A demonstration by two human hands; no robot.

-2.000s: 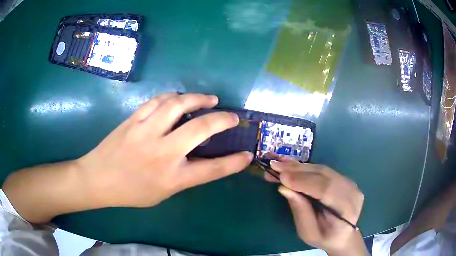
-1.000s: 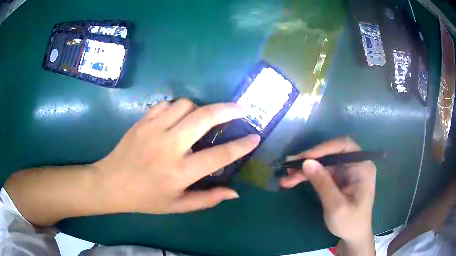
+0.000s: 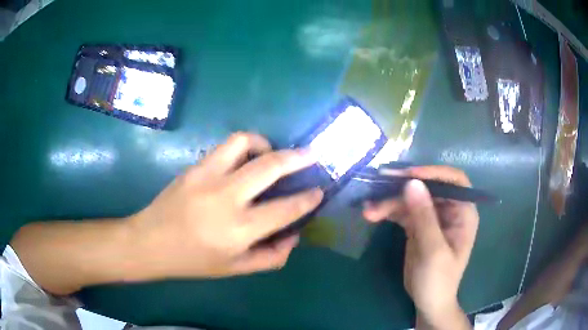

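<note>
A black phone housing (image 3: 332, 185) lies tilted in front of me, its board end pointing up and right. Its circuit board (image 3: 348, 142) glares white. My left hand (image 3: 219, 209) is closed over the ribbed end and grips it between fingers and thumb. My right hand (image 3: 435, 225) holds dark tweezers (image 3: 445, 189) between thumb and fingers, their tips near the housing's right edge, blurred. Whether the tips hold a piece cannot be seen. A yellow-green tape sheet (image 3: 387, 80) on its shiny liner runs under and behind the phone.
Two stacked-looking or adjoining black phone units (image 3: 122, 84) lie at the upper left. Several glare-faded units (image 3: 506, 84) lie at the upper right. An amber strip (image 3: 565, 135) is at the far right, near another person's arm (image 3: 561, 277). The green surface (image 3: 258, 309) has a pale edge line.
The phone, first level, was turned with its board end up and right. My right hand and tweezers moved away from it, and the tips are now back near its edge. The view has shifted slightly.
</note>
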